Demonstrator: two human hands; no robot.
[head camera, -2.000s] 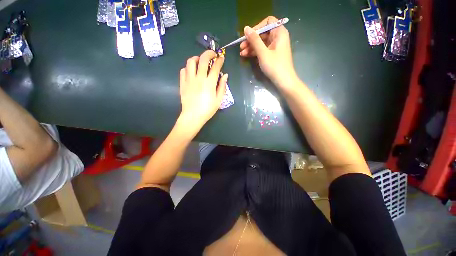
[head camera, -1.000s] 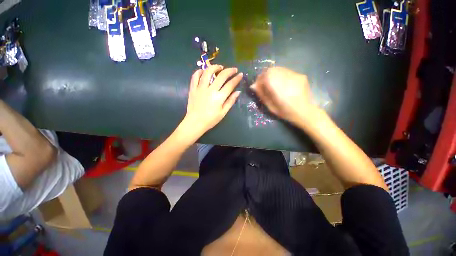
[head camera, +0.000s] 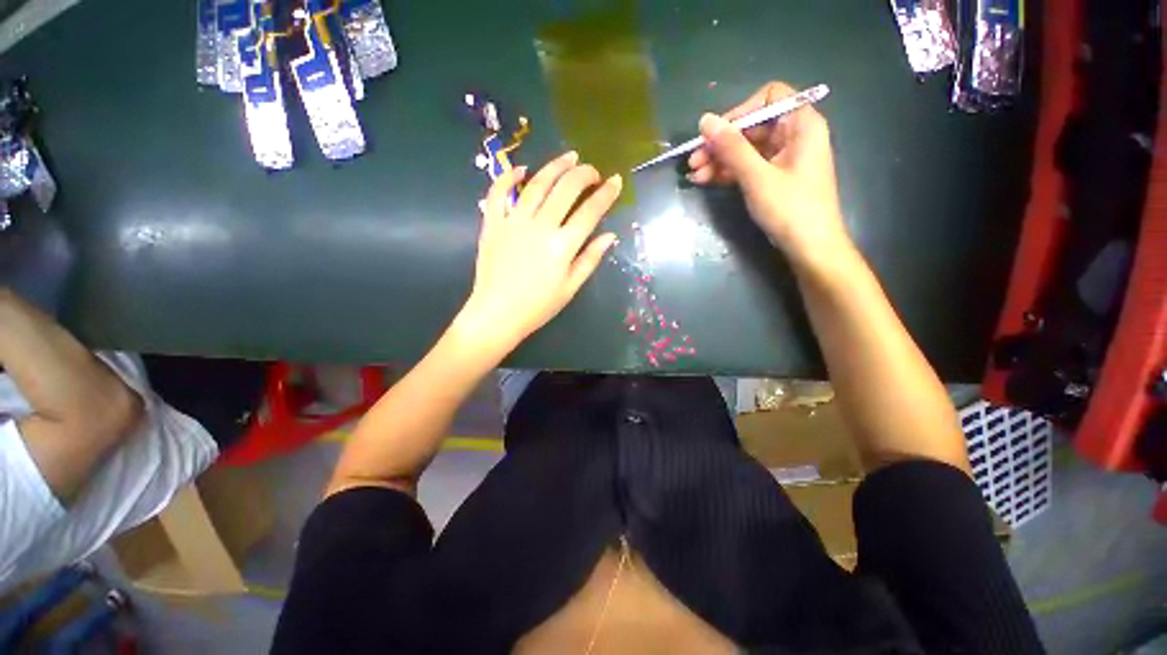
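Note:
A flex circuit board assembly (head camera: 499, 154) lies on the dark green mat. Its blue and orange-yellow end with small dark parts shows beyond my fingertips; the rest is hidden under my hand. My left hand (head camera: 538, 250) lies flat over the board, fingers slightly spread. My right hand (head camera: 774, 160) holds tweezers (head camera: 755, 118) like a pen, points down-left near the amber film (head camera: 602, 102). Whether the points hold a tiny piece is too small to tell. Red-pink specks (head camera: 659, 339) lie scattered near the table edge, below a bright glare patch.
A board pile at left (head camera: 335, 115) is fanned at the back. More boards (head camera: 992, 58) lie at the back right, beside red trays (head camera: 1034, 256). Another cluster (head camera: 19, 147) sits far left. A person's arm and white shirt (head camera: 96, 461) are at left. A white crate (head camera: 1011, 454) stands below.
My right hand has moved from beside the left hand up and right, with the tweezers now in clear view. My left hand stays over the board. The view has shifted slightly.

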